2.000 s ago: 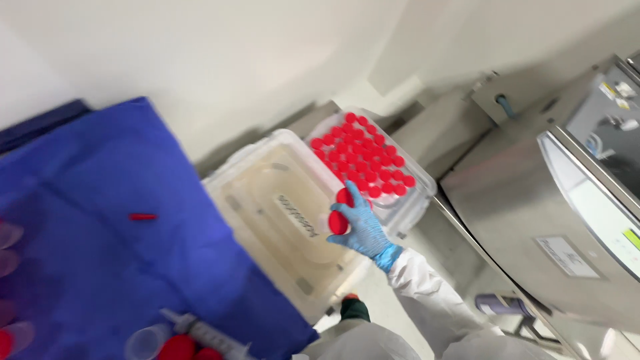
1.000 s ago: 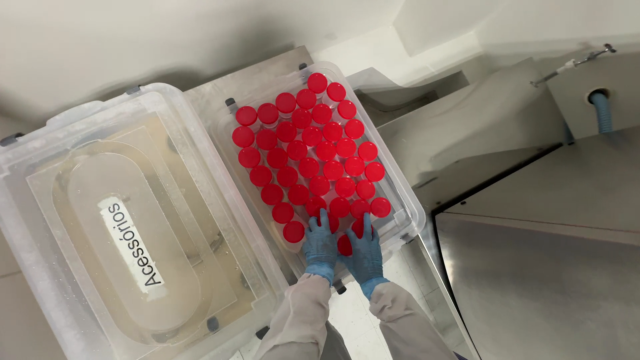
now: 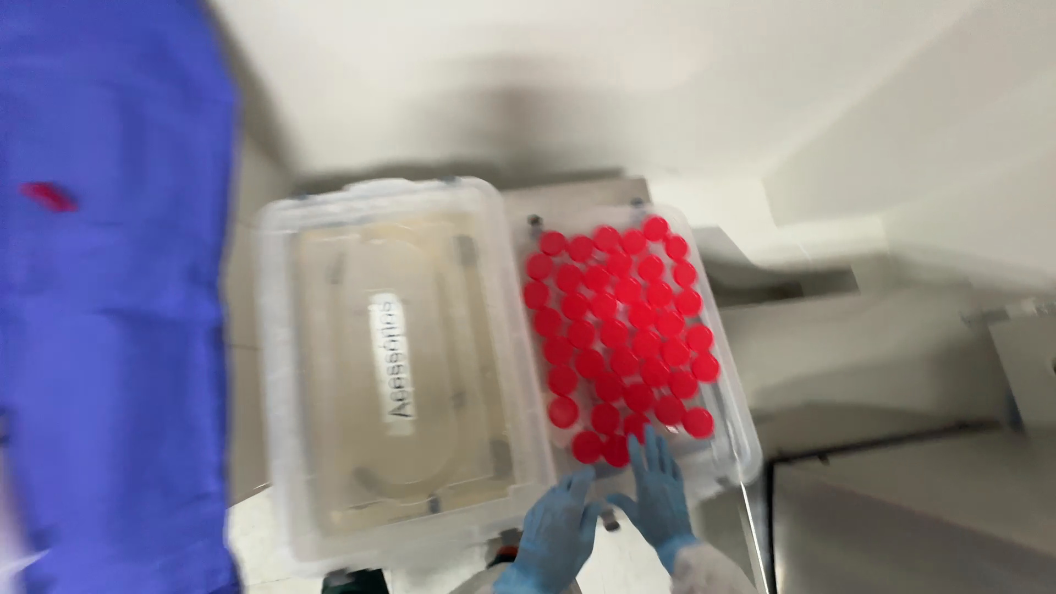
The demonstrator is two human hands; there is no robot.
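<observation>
Both my hands wear blue gloves. My left hand is over the near edge of a clear plastic bin, its fingers apart and nothing seen in it. Beside it, my right hand has its fingers spread, their tips at the nearest red caps; no item shows in its grasp. The clear plastic bin holds several containers with round red screw caps, packed upright side by side. What lies under my right fingertips is partly hidden, and the view is blurred.
Left of the bin is a lidded translucent storage box with a written label. A blue cloth with a small red object covers the far left. Metal equipment stands at the lower right, and a pale wall rises behind.
Two seconds ago one gloved hand carried red-capped containers over the storage box; one second ago both hands were at the bin's near end. Now they are open there. The view has shifted.
</observation>
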